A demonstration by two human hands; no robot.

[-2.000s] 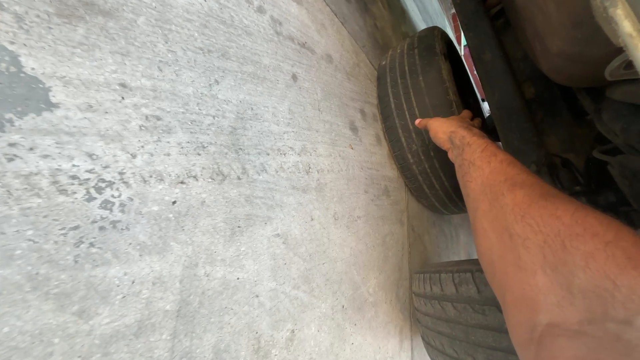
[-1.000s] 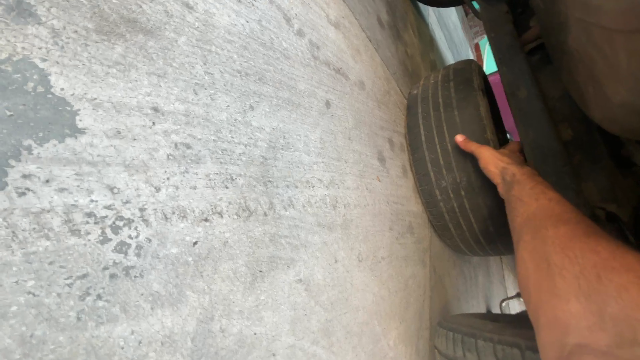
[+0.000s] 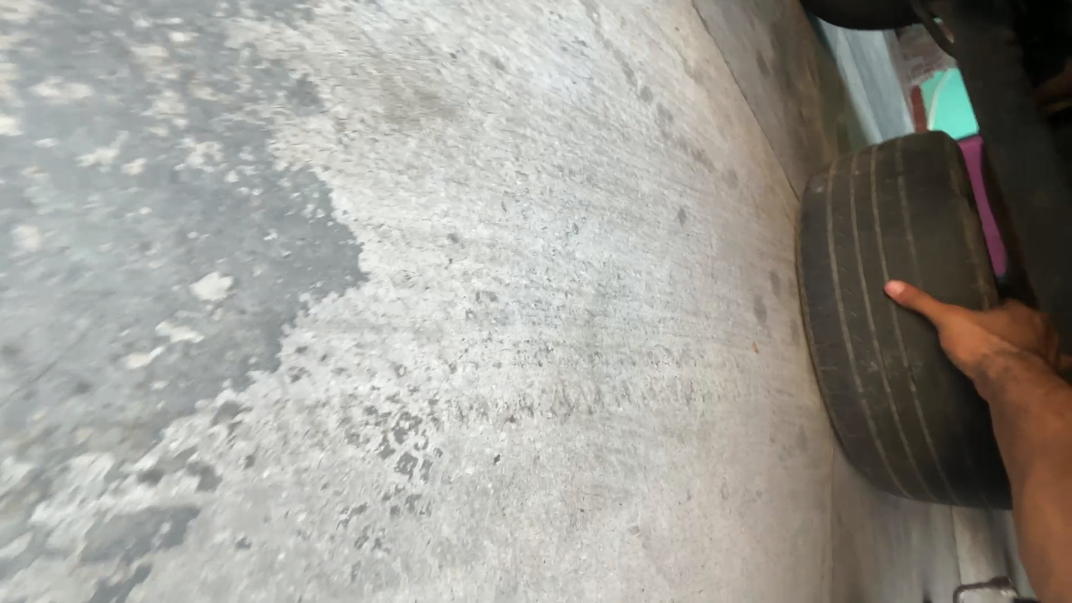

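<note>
A black rubber tire point(image 3: 900, 335) with straight tread grooves is at the right of the head view, its left edge against the concrete floor. My right hand point(image 3: 988, 335) grips its right-hand rim edge. The thumb lies across the tread, and the fingers curl over the far side, where they are mostly hidden. My forearm comes in from the lower right and covers part of the tire's lower right side. My left hand is out of view.
Rough concrete floor point(image 3: 586, 335) with a darker grey patch point(image 3: 167, 226) fills the left. Dark vehicle parts point(image 3: 1017, 126) border the tire at upper right. A bent metal piece point(image 3: 984, 586) shows at the bottom right.
The view has shifted, with more floor at the left now. The second tire, seen below this one in both earlier frames, is out of view. My right hand has stayed on the same tire.
</note>
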